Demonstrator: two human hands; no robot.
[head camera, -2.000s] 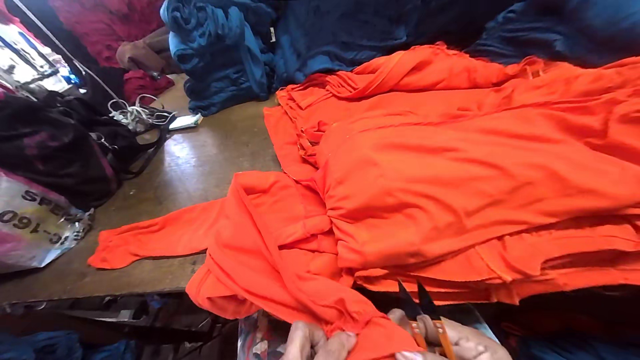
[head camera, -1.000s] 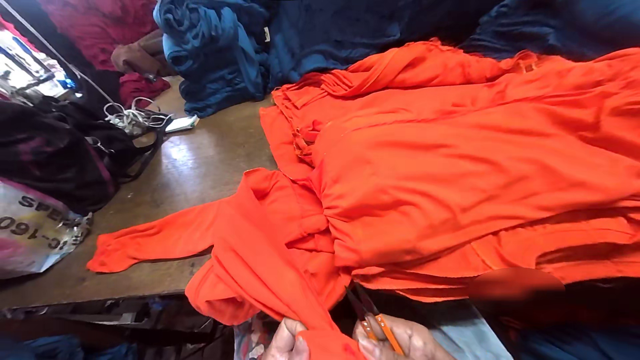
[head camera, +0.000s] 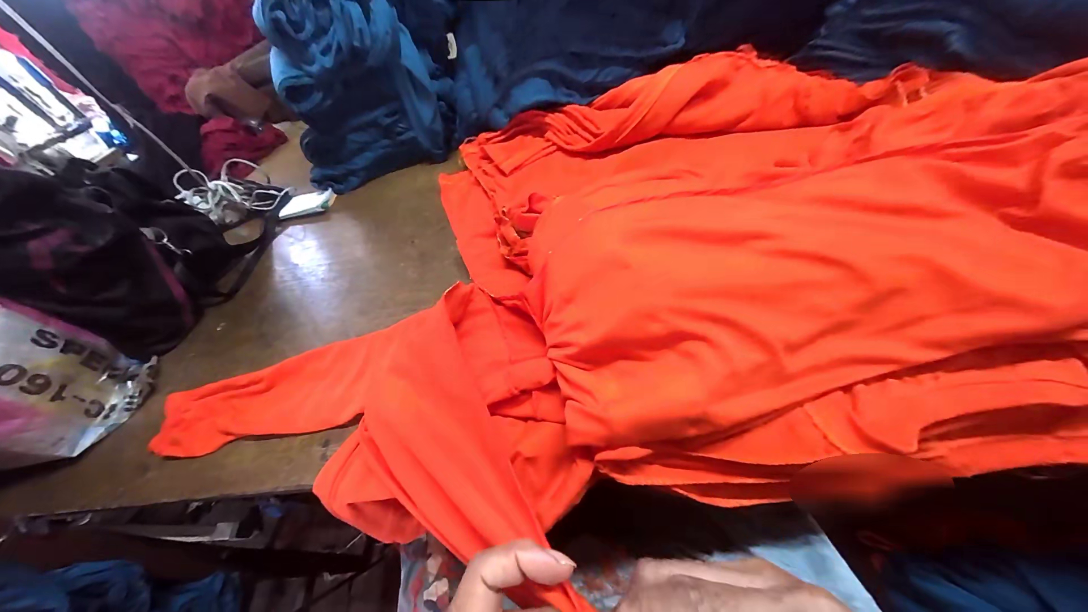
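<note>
Orange fabric garments (head camera: 765, 255) lie in a layered pile across the table. One orange sleeve (head camera: 280, 395) stretches left over the wood, and another hangs over the front edge towards me. At the bottom of the view my left hand (head camera: 510, 574) pinches this hanging sleeve (head camera: 459, 459) between thumb and finger. My right hand (head camera: 731, 586) is just to the right, close to the sleeve's lower end, cut off by the frame; its fingertips and whatever it holds are hidden. The orange-handled scissors are out of sight.
Folded blue cloth (head camera: 357, 93) stands at the back of the wooden table (head camera: 340, 272), with dark blue fabric beside it. At left are a black bag (head camera: 85, 255), a printed plastic sack (head camera: 59, 391) and a white cable (head camera: 229, 191). A blurred round patch covers part of the lower right.
Both hands have moved lower, towards the bottom edge. The scissors in my right hand, visible in both earlier frames, have gone out of view. The garment pile lies much as before.
</note>
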